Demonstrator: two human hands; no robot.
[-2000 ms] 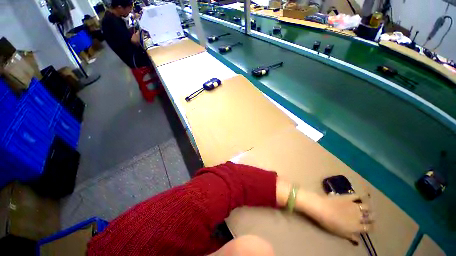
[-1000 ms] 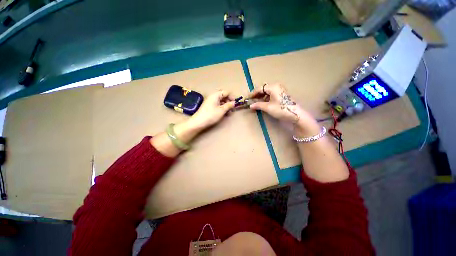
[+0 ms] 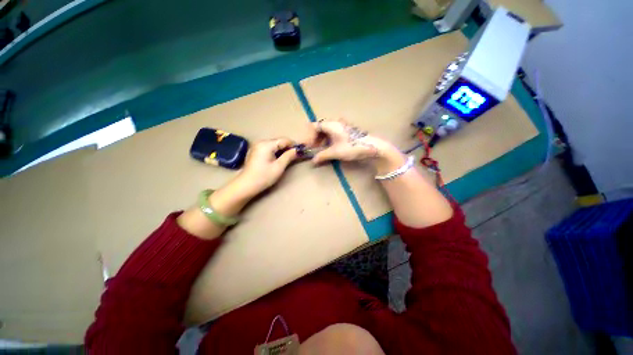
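Observation:
Two black rounded units (image 3: 218, 148) with yellow marks lie side by side on the cardboard, just left of my left hand. My left hand (image 3: 268, 161) is bare, with a green bangle at the wrist, and its fingertips pinch a small dark connector (image 3: 300, 150). My right hand (image 3: 341, 143), with a beaded bracelet, meets it from the right, fingers closed around the lead end at the same spot. The fingers hide most of the joint, so I cannot tell whether the ends are mated.
A bench power supply (image 3: 479, 69) with a lit blue display stands on the right cardboard (image 3: 389, 76). Red and black wires (image 3: 430, 163) hang below its front. More black units (image 3: 285, 30) sit on the green conveyor (image 3: 173, 41). A blue crate (image 3: 597, 263) is at lower right.
Over two seconds the view has swung right, from the long line to my bench. My left hand has left the units' side and joined my right hand at the connector. The last second shows little hand change.

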